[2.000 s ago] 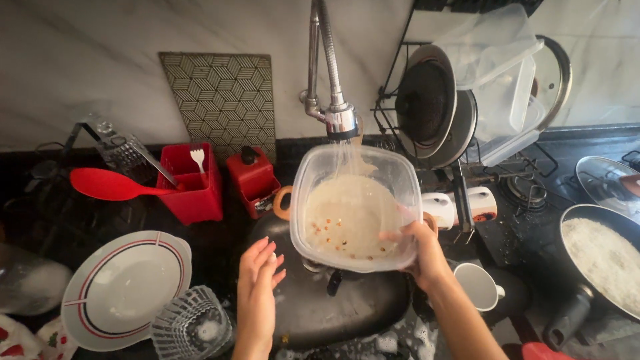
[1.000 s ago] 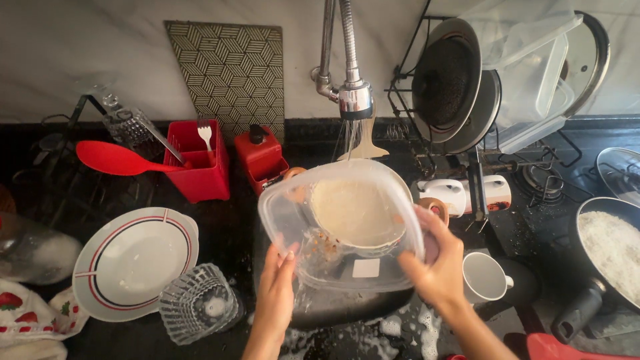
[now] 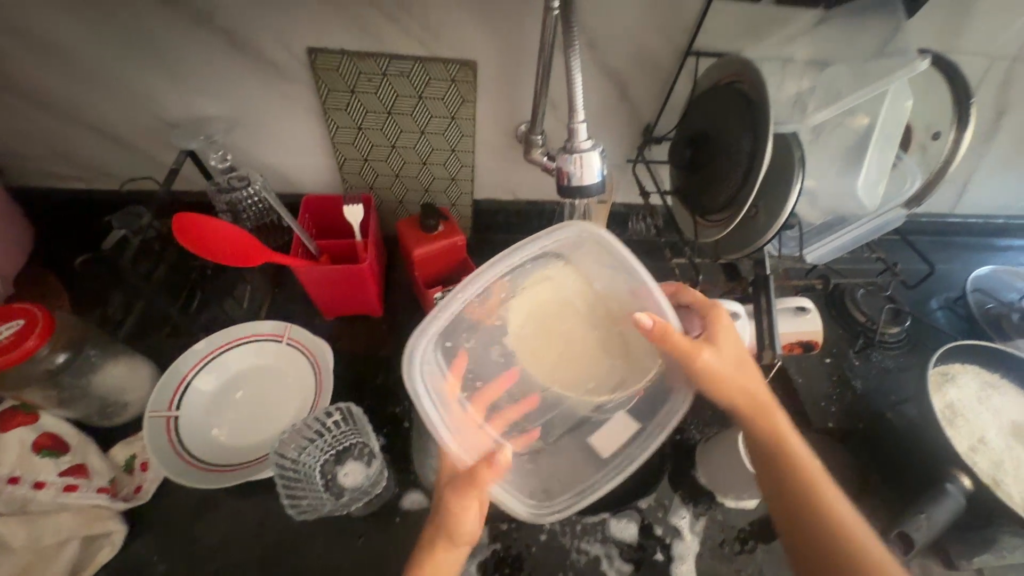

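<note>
A clear plastic container (image 3: 548,372) is tilted in both my hands below the chrome faucet (image 3: 580,170). My right hand (image 3: 704,344) grips its right rim, thumb over the wall. At the lower left, my left hand (image 3: 480,448) holds the rim, with its fingers spread behind the see-through wall. A round, pale, cloudy area shows through the plastic; whether it is liquid inside or a vessel behind cannot be told. A white label is stuck on the container. Most of the sink is hidden under it.
A white plate (image 3: 240,400), a ribbed glass bowl (image 3: 332,464) and a red utensil holder (image 3: 344,264) stand on the left. Pans lean in a wire rack (image 3: 660,160) at the back right. A white mug (image 3: 728,468) and a pan of white food (image 3: 980,424) are on the right.
The container was more level under the running water at first and now tilts steeply. My left hand, apart from it two seconds ago, is now on its rim. The bits seen inside earlier no longer show plainly.
</note>
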